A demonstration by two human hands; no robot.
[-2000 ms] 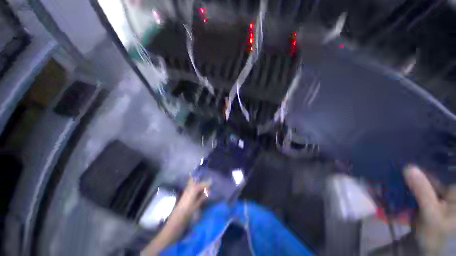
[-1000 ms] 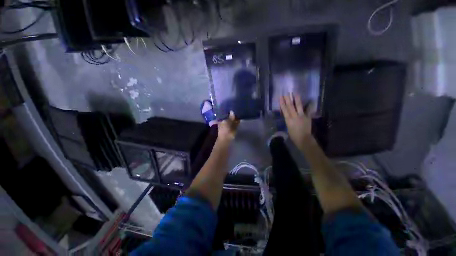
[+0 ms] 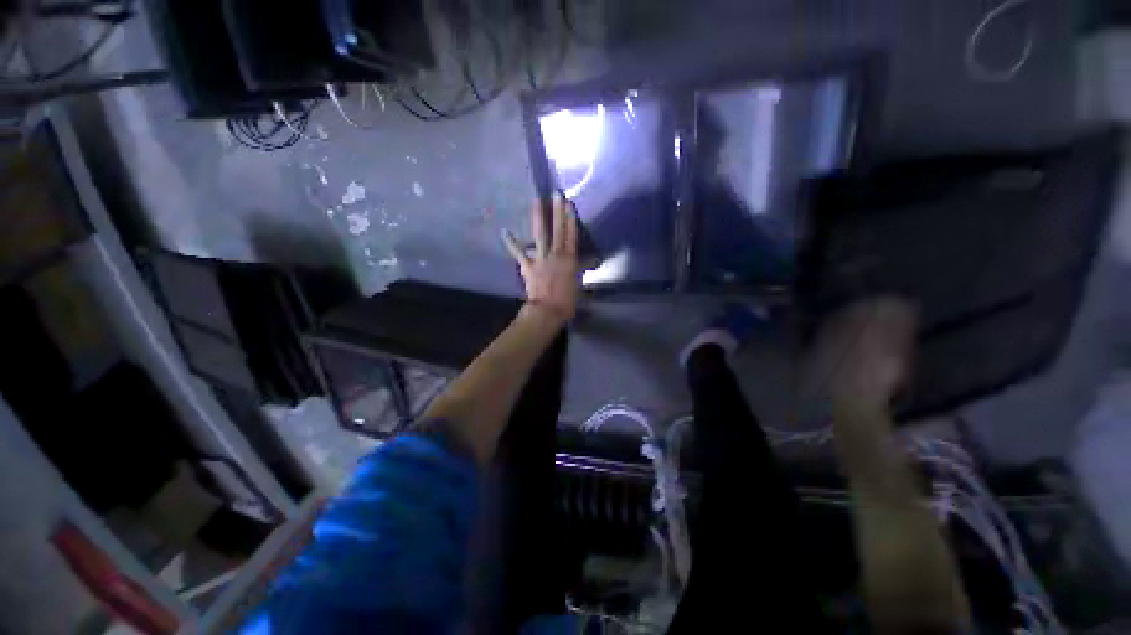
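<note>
A two-section black tray (image 3: 681,205) lies on the floor, with glossy panels side by side that reflect light and a dark shape. My left hand (image 3: 549,263) is at its lower left corner, fingers spread, holding nothing; whether it touches cannot be told. My right hand (image 3: 872,354) is blurred, closed at the near left part of a second, matte dark tray (image 3: 980,267). That tray is tilted to the right of the glossy one and blurred at its edges. My right fingertips cannot be made out.
Dark units with cables (image 3: 279,50) stand at the upper left. A stack of dark trays (image 3: 428,310) is at the left. White cables (image 3: 670,484) hang by a rack edge near my legs. A red item (image 3: 112,583) is at the lower left.
My left hand has opened and moved up along the glossy tray's left side. My right hand has left that tray's right panel for the matte tray, which is now tilted.
</note>
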